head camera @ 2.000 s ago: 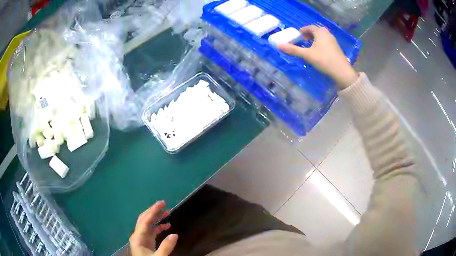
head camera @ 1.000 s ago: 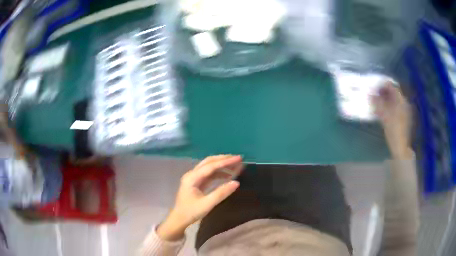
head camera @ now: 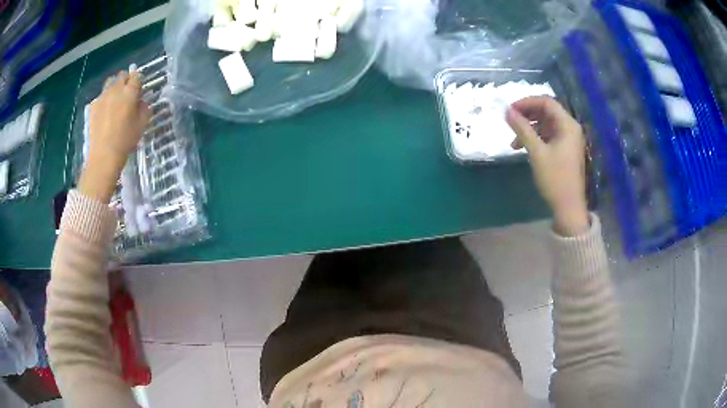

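Observation:
My left hand (head camera: 119,119) is over the upper left part of the clear blister tray of stems (head camera: 171,171), fingertips near its far end; whether it grips a stem cannot be told. My right hand (head camera: 550,143) is at the right side of the clear parts box (head camera: 478,155), which is heaped with small white fittings (head camera: 482,115). Its thumb and forefinger are close together in front of the white heap; a held piece cannot be made out against it.
The large clear bag (head camera: 279,100) of cream housings (head camera: 295,40) lies at the centre back, with crumpled clear plastic (head camera: 406,48) beside it. Blue blister trays (head camera: 685,175) holding white units stand at the right. A red stool (head camera: 127,335) and part of a person (head camera: 16,343) are at lower left.
The view has swung left from the blue trays. My left hand has moved from the bench edge to the stem tray. My right hand has gone from the blue trays to the parts box.

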